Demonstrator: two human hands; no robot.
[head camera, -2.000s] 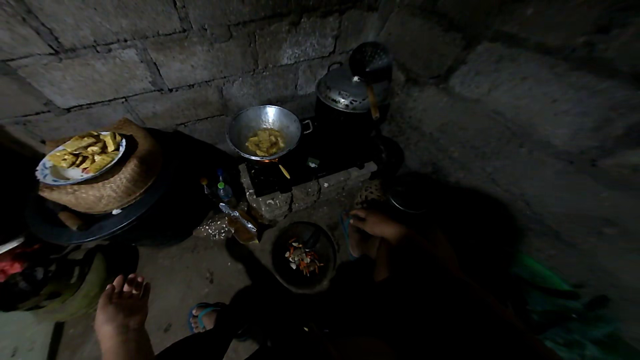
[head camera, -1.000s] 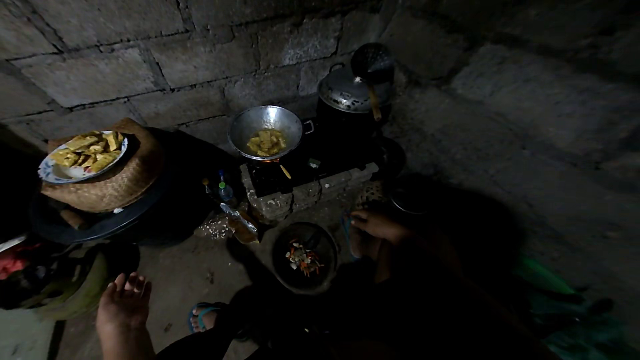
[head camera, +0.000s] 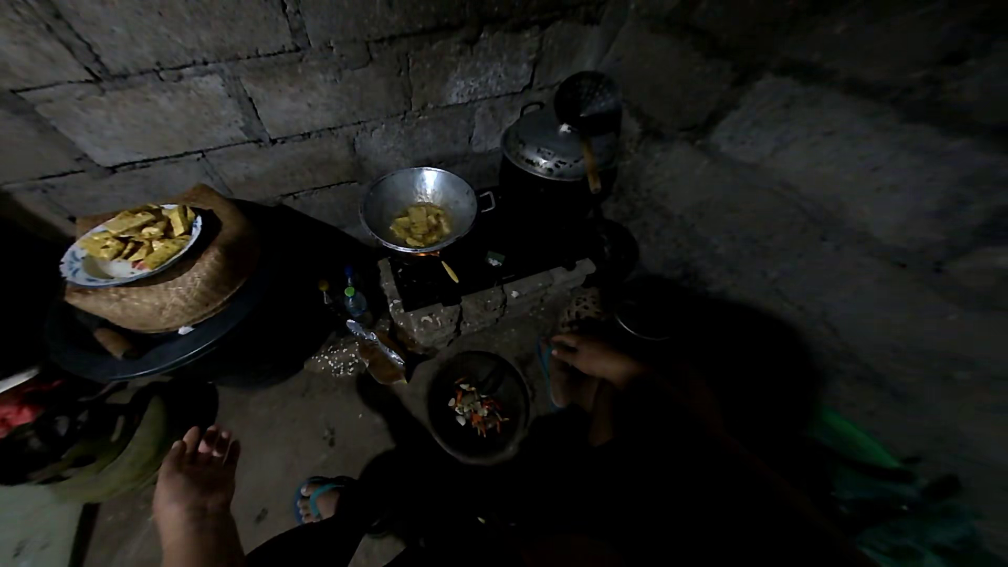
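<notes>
My left hand (head camera: 198, 472) is raised at the lower left, palm up, fingers loosely curled, with nothing in it. My right hand (head camera: 594, 358) rests low by my sandalled foot, right of a dark round mortar-like bowl (head camera: 516, 441); its fingers look extended and hold nothing visible. Chopped red and white pieces (head camera: 477, 408) lie in that bowl. Beyond it, a metal wok (head camera: 380, 195) stands over a small flame on the stove, with yellow pieces of food (head camera: 421, 224) in it. More yellow pieces (head camera: 142, 234) lie on a patterned plate (head camera: 76, 264) on a woven basket (head camera: 213, 272).
A lidded pot (head camera: 535, 150) with a long-handled strainer (head camera: 589, 102) on it stands right of the wok. Small bottles (head camera: 355, 302) and a foil packet (head camera: 376, 341) lie near the stove's left side. A concrete block wall (head camera: 331, 94) closes the back. The right side is very dark.
</notes>
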